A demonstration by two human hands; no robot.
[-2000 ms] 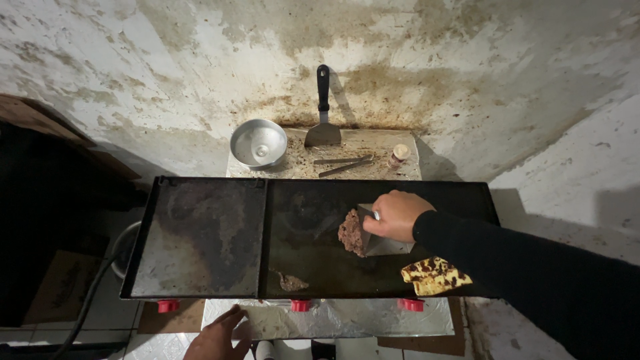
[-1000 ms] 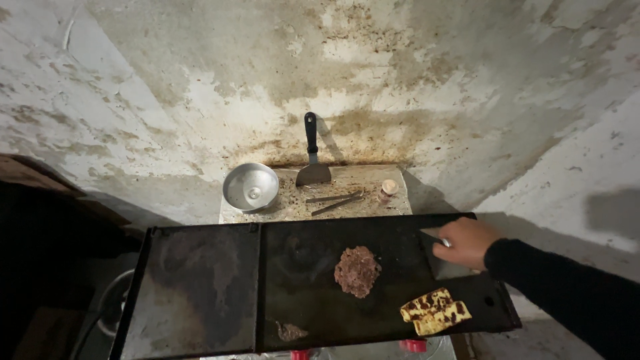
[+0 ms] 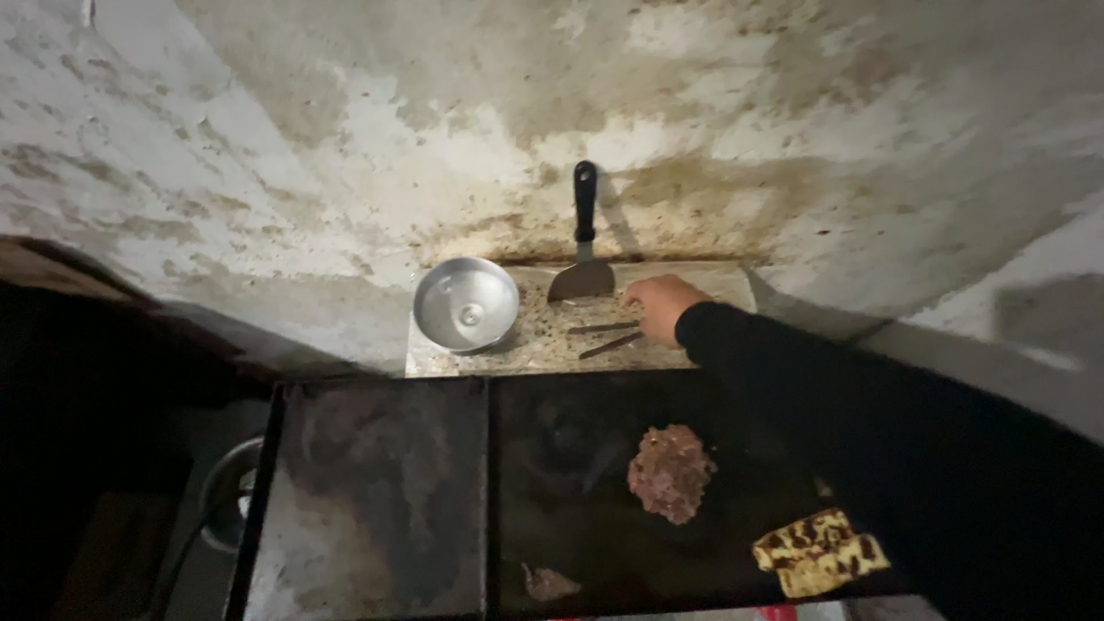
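Observation:
My right hand (image 3: 666,304) reaches over the speckled board behind the griddle, by the ends of metal tongs (image 3: 608,338); whether its fingers touch them I cannot tell. Left of the hand, a black-handled spatula (image 3: 585,233) leans upright against the wall. A round metal bowl (image 3: 467,305) stands at the board's left. On the dark griddle (image 3: 561,509) lie a ground meat patty (image 3: 672,474), browned yellow slices (image 3: 819,554) at the right and a small scrap of food (image 3: 550,583) near the front. My left hand is out of view.
A stained, peeling wall (image 3: 483,129) rises right behind the board. A raised divider (image 3: 492,500) splits the griddle, with a greyish plate section (image 3: 371,500) on the left. A round metal vessel (image 3: 226,496) sits lower at the left. Red knobs (image 3: 779,612) show at the front edge.
My right hand has left the griddle's right side, where it held a metal scraper, and moved back over the board. Two seconds ago the scraper was at the patty. My left hand has gone from view.

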